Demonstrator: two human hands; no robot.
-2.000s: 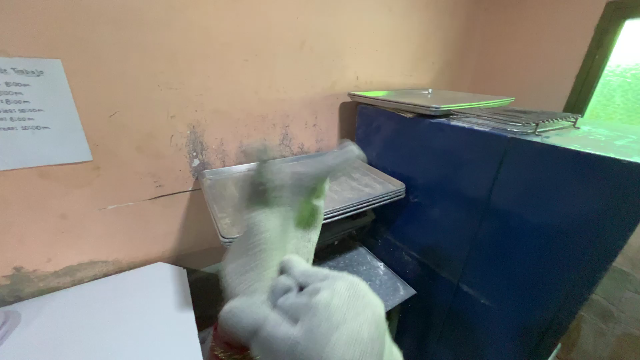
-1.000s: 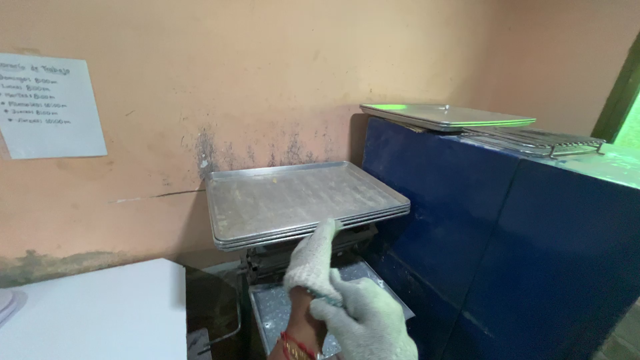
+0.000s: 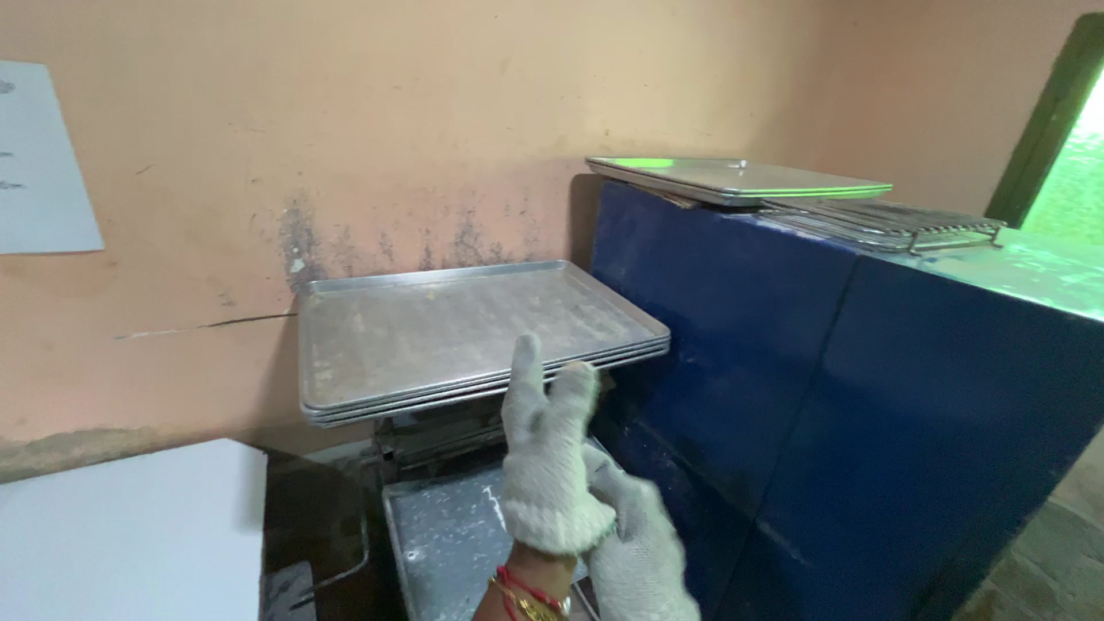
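Observation:
White knit work gloves cover both hands. My left hand (image 3: 548,457) points up with its fingers apart, a red string and gold-coloured bracelet at the wrist. Low and to its right, my right hand (image 3: 642,539) pinches the cuff of the left glove. Beyond the hands lies a stack of metal baking trays (image 3: 466,328), its front rim partly behind the left fingertips. Below, another metal tray (image 3: 448,535) is partly hidden by the hands and wrist.
A blue metal cabinet (image 3: 862,414) stands at the right, with baking trays (image 3: 733,177) and wire racks (image 3: 888,220) on top. A white panel (image 3: 138,535) is at the lower left. A paper with handwriting (image 3: 43,164) hangs on the wall.
The left hand has turned more upright and its fingers have spread since one second ago. The right hand remains at the left glove's cuff.

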